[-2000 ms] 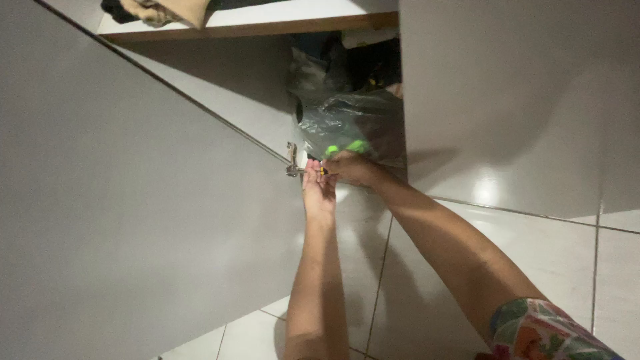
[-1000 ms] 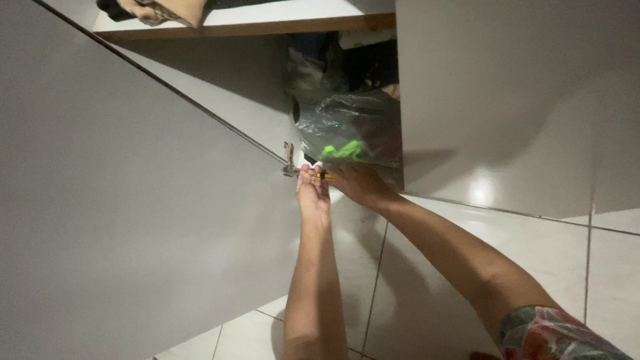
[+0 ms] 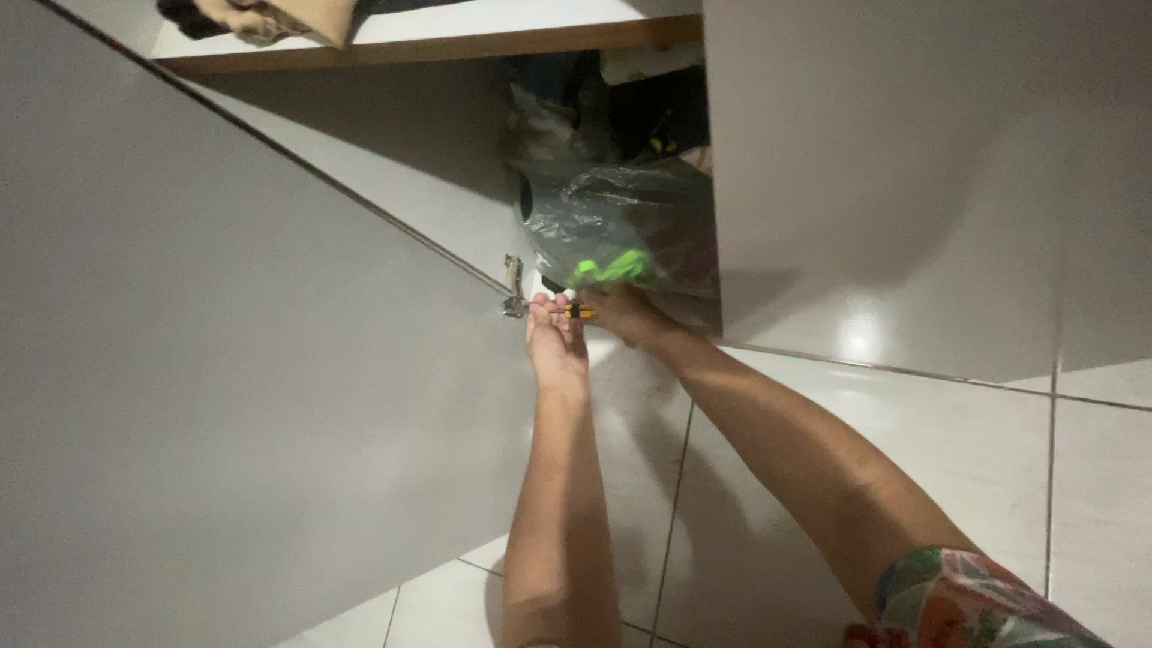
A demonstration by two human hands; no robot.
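A screwdriver (image 3: 579, 311) with a yellow and black handle lies level, its shaft pointing left at a metal cabinet hinge (image 3: 514, 306). The hinge sits on the inner edge of the opened cabinet door (image 3: 342, 378). My left hand (image 3: 558, 340) has its fingertips around the shaft, close beside the hinge. My right hand (image 3: 625, 313) is closed around the handle end, its fingers partly hidden. Whether the tip sits in a screw is too small to tell. Just above my right hand, bright green material (image 3: 616, 268) shows in or behind a clear plastic bag (image 3: 598, 207).
The bag and dark items fill the lower cabinet compartment. Above it runs a shelf with a wooden edge (image 3: 432, 45), bearing folded beige cloth (image 3: 297, 18). A closed grey panel (image 3: 864, 180) stands at the right. White floor tiles (image 3: 810, 576) lie below.
My right hand has shifted its grip at the screwdriver handle, its fingers turned differently than two seconds ago. My left hand stays beside the hinge.
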